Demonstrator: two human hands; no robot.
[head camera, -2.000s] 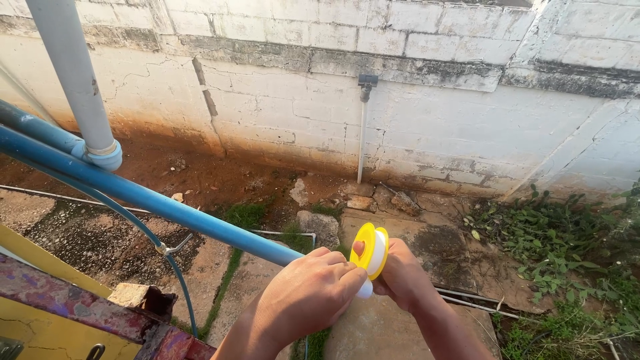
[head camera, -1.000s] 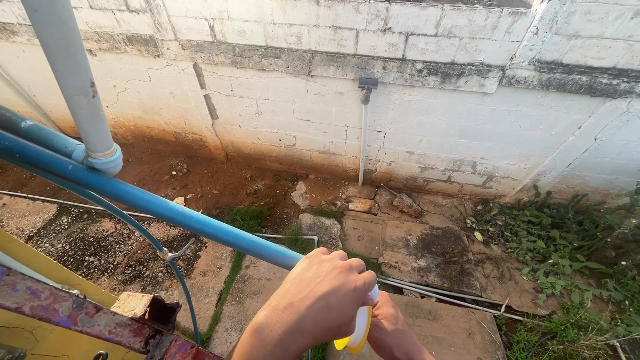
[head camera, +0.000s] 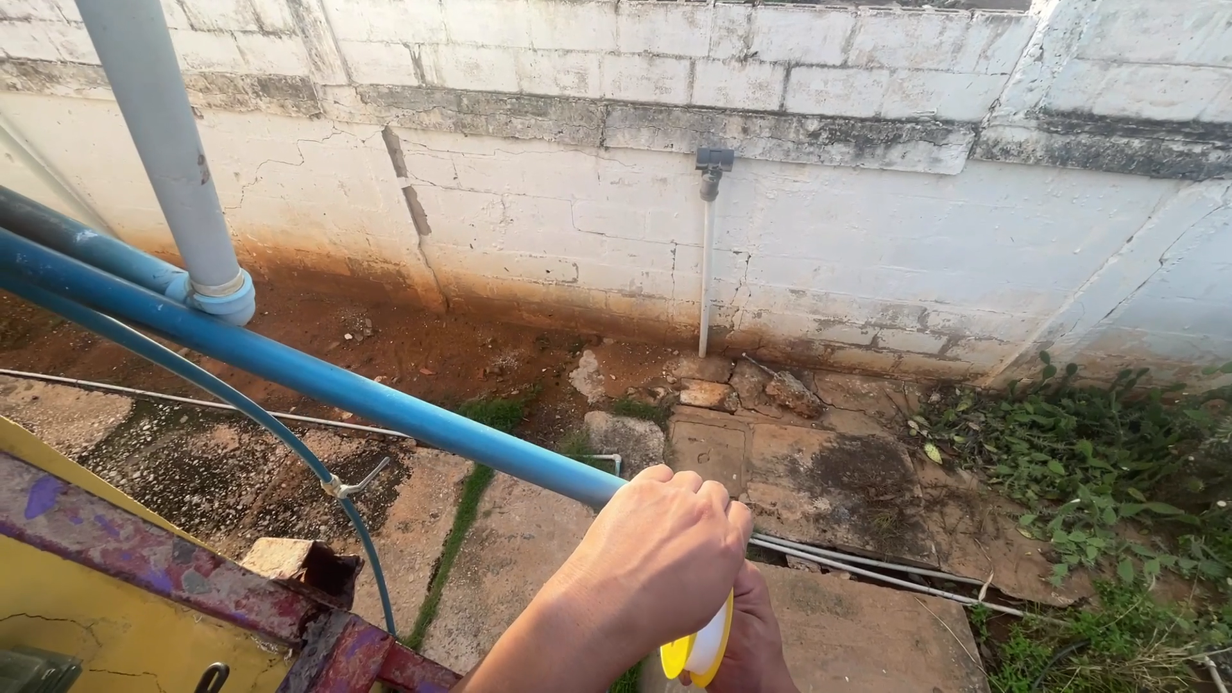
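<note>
A blue PVC pipe (head camera: 414, 399) slants down from the left edge toward the centre of the head view. My left hand (head camera: 664, 553) is closed over its near end, palm down, and hides that end. Just below and to the right, my right hand (head camera: 751, 630) holds a yellow spool of white thread seal tape (head camera: 698, 650), partly covered by my left hand and wrist. Whether tape runs from the spool to the pipe cannot be seen.
A grey vertical pipe (head camera: 168, 144) and a thin blue hose (head camera: 289, 438) are at left, above a rusty metal beam (head camera: 154, 549). A white block wall (head camera: 577, 212) with a thin standpipe (head camera: 706, 269) lies beyond. Plants (head camera: 1107, 462) grow at right.
The yellow spool and my right hand have gone from above and right of the pipe end to below it. My left hand has turned over the pipe end, and now covers more of it.
</note>
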